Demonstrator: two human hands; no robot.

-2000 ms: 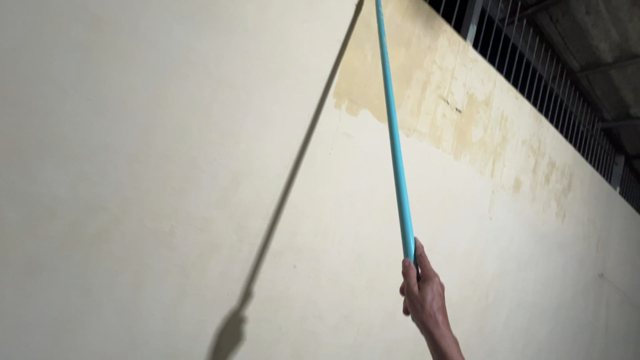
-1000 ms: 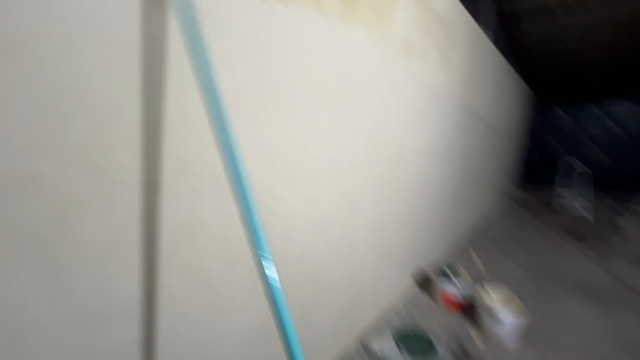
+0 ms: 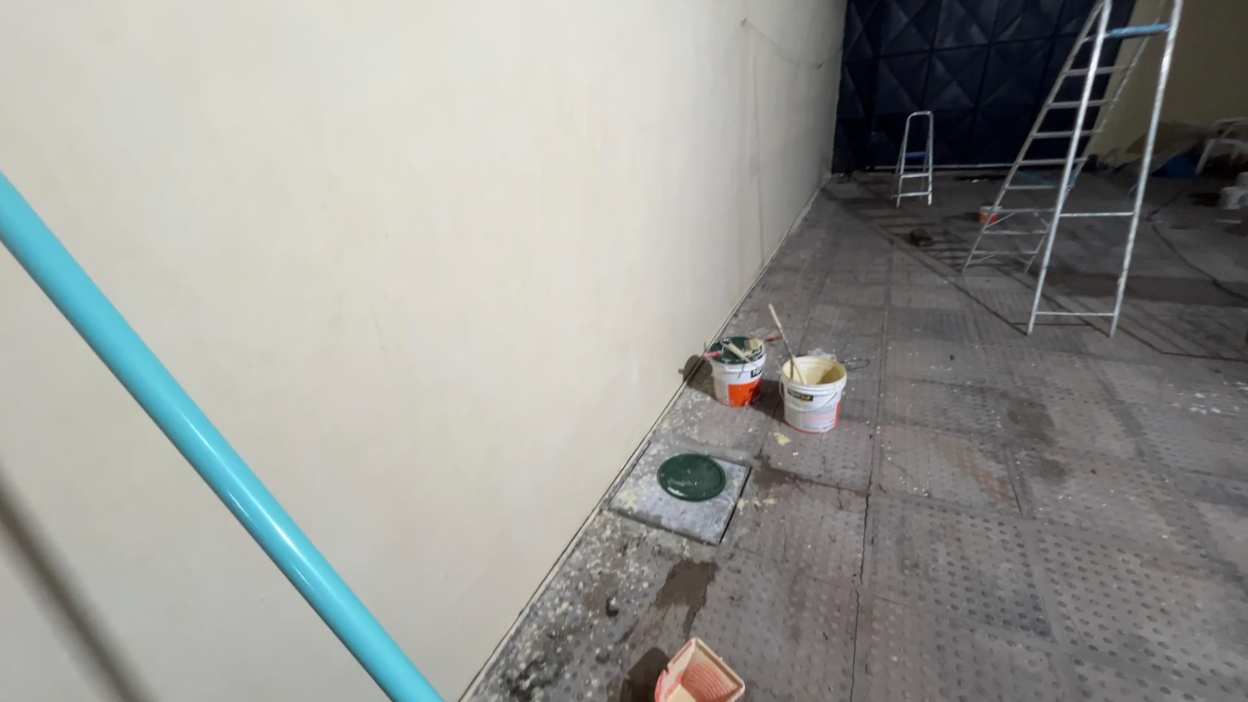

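Neither of my hands shows in the head view now. A turquoise pole [image 3: 219,463] slants from the left edge down to the bottom edge, in front of a cream painted wall [image 3: 439,244]; both its ends are out of view, so what holds it is hidden. At the bottom lies part of a paint tray [image 3: 700,673] on the floor. Near the wall's foot stand a bucket with brushes on its green lid [image 3: 738,375] and an uncovered paint bucket [image 3: 812,400] with a stick in it. A loose green lid [image 3: 691,477] rests on a square floor cover [image 3: 639,497].
An aluminium stepladder [image 3: 1072,175] stands at the upper right on the textured paved floor [image 3: 955,546]. Farther back are a small stepladder [image 3: 915,161], a small bucket [image 3: 989,214] and a dark metal gate [image 3: 975,78]. A thin wire hangs on the wall.
The view has swung down and right from the upper wall to the floor. Two seconds ago a hand gripped the turquoise pole; that hand is out of view now.
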